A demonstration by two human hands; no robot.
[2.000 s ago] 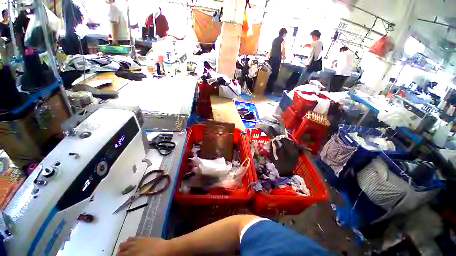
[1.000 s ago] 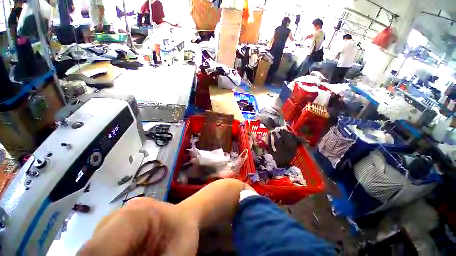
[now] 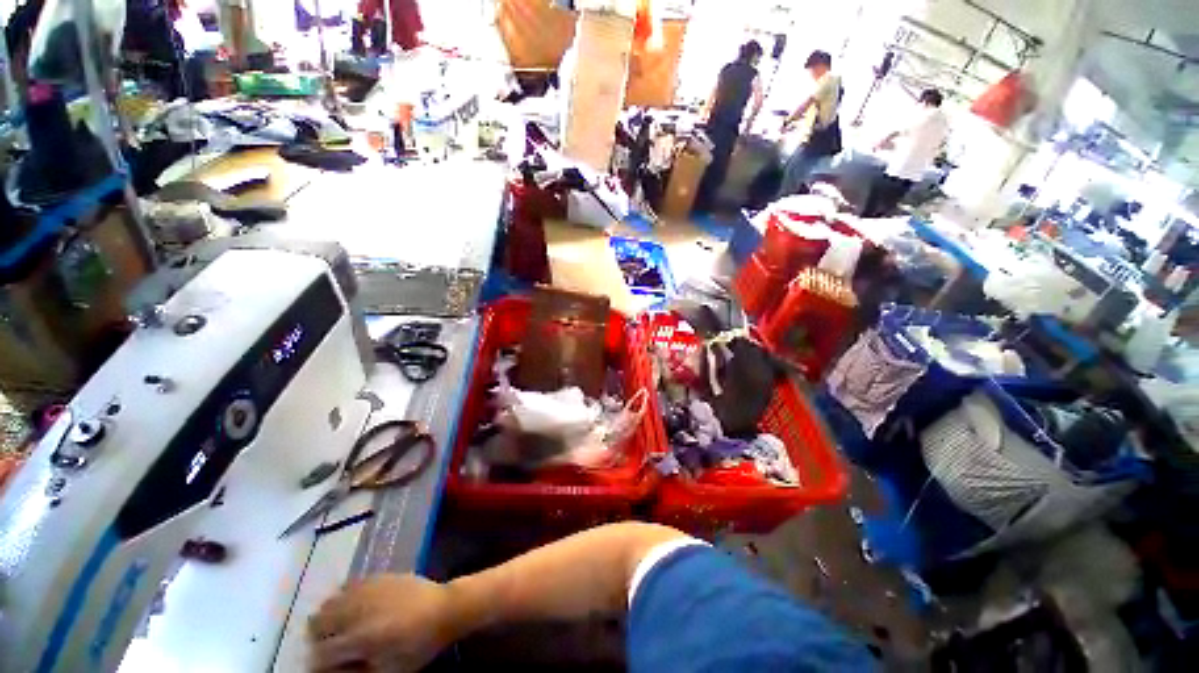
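The white sewing machine [image 3: 171,434] with a black control panel stands at the left. My right hand [image 3: 381,623] rests low at the table's front edge, its fingers curled down and partly blurred; I cannot tell whether it holds anything. Open fabric shears [image 3: 375,463] lie on the table beyond my hand, with a thin dark stick [image 3: 346,522] beside them. Small black snips [image 3: 416,352] lie farther back. A small dark red piece [image 3: 204,550] sits on the machine bed. The needle area is not visible. My left hand is out of the picture.
Two red plastic crates [image 3: 552,496] stand right of the table, holding scraps and a clear bag. Blue-edged bundles with striped cloth [image 3: 980,460] lie farther right. Dark thread cones [image 3: 50,158] stand behind the machine. Several people stand at the back.
My right hand was raised large and close to the camera a second ago; it is now lower, back on the table edge. The view has shifted slightly.
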